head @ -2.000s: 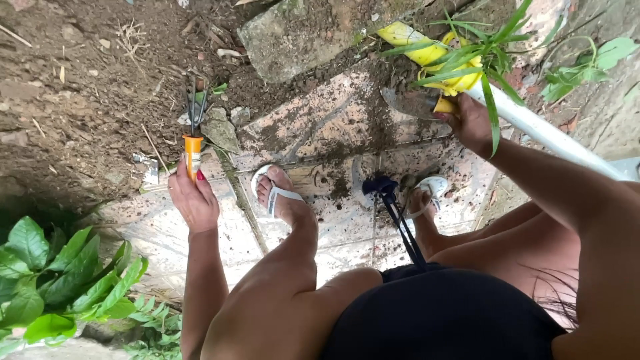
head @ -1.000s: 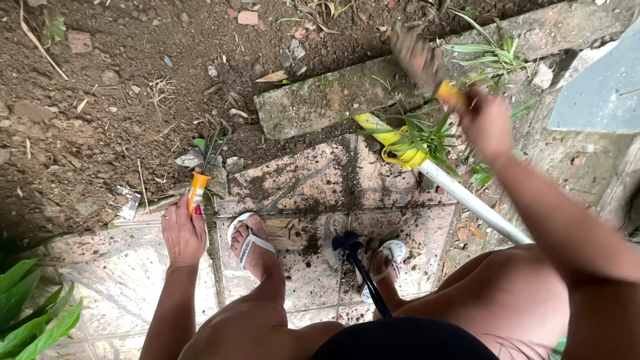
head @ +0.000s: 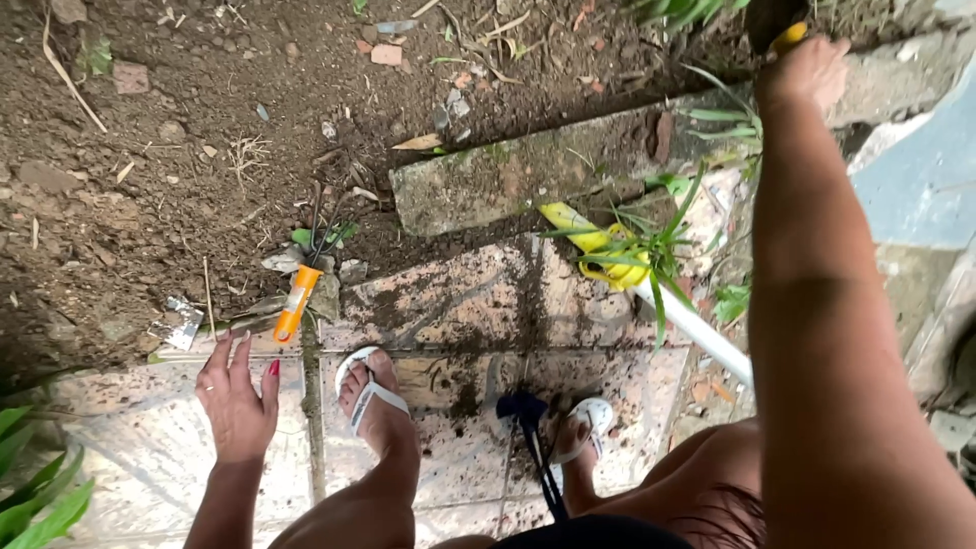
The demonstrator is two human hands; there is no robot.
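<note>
My left hand (head: 238,400) is off the tool, its fingers apart over the paving just below the orange handle. That hand cultivator (head: 297,303) lies at the soil's edge, its dark tines pointing up toward the dirt. At the top right my right hand (head: 808,72) is closed on the yellow handle of a hand trowel (head: 790,34), whose dark blade is blurred at the soil beyond the stone edging. A white pole with a yellow end (head: 610,255) lies slanted on the paving, with a grassy plant (head: 667,248) across it.
A long stone edging block (head: 518,179) separates soil (head: 175,191) from paving tiles (head: 183,450) scattered with dirt. My feet in white flip-flops (head: 379,396) stand on the tiles, with a dark blue strap (head: 537,450) hanging between them. Leaves (head: 46,496) stick in at lower left.
My left hand has let go of the orange-handled cultivator, which it held in both earlier frames. My right hand has moved up and away with the trowel, past the stone edging.
</note>
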